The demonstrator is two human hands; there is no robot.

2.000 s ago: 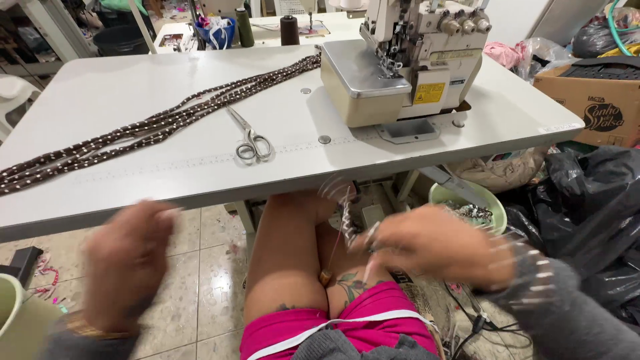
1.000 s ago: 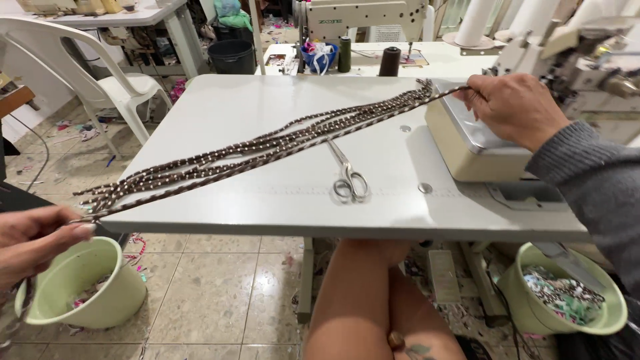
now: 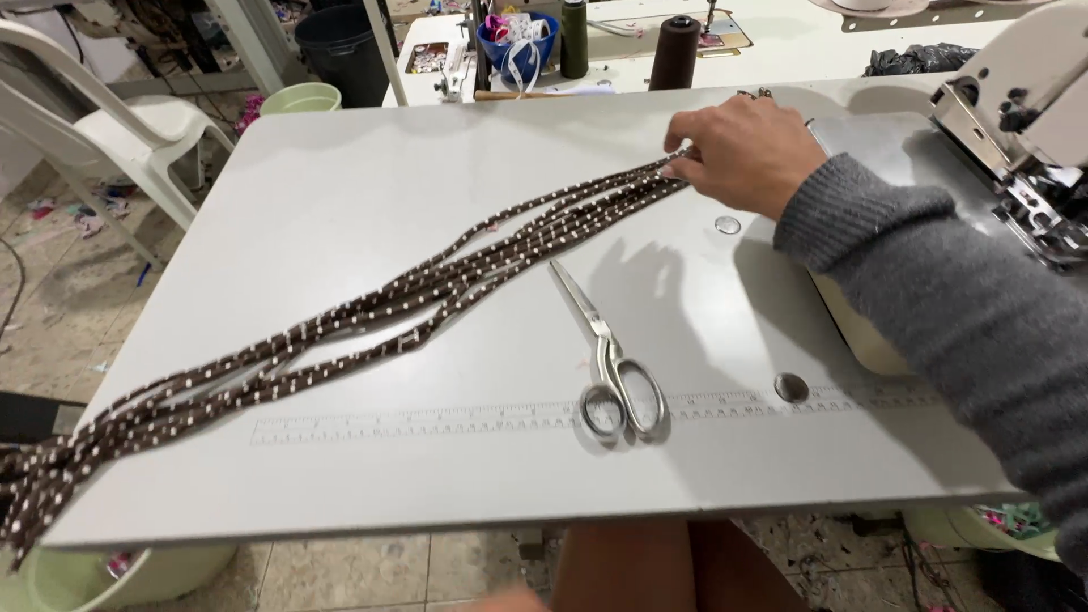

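A bundle of dark brown fabric cords with white dots (image 3: 459, 276) runs diagonally over the white sewing table (image 3: 357, 476); its lower left end hangs over the table edge. My right hand (image 3: 748, 153), in a grey knitted sleeve, has its thumb and fingers closed on the bundle's upper right end. Metal scissors (image 3: 608, 357) lie on the table just below the cords, over a printed ruler scale. Of my left hand (image 3: 501, 599) only a blurred bit shows at the bottom edge, below the table; what it does is hidden.
An overlock sewing machine (image 3: 1020, 144) stands at the right. Behind are a brown thread cone (image 3: 674, 53), a green thread spool (image 3: 575, 38) and a blue container (image 3: 518, 42). Green bins stand below the table at left (image 3: 127, 578) and right (image 3: 977, 531). A white plastic chair (image 3: 144, 127) is at the left.
A second ago both hands held a cord stretched over the table. Now my left hand has left the cords' left end and is low at the bottom edge, while my right holds the upper right end.
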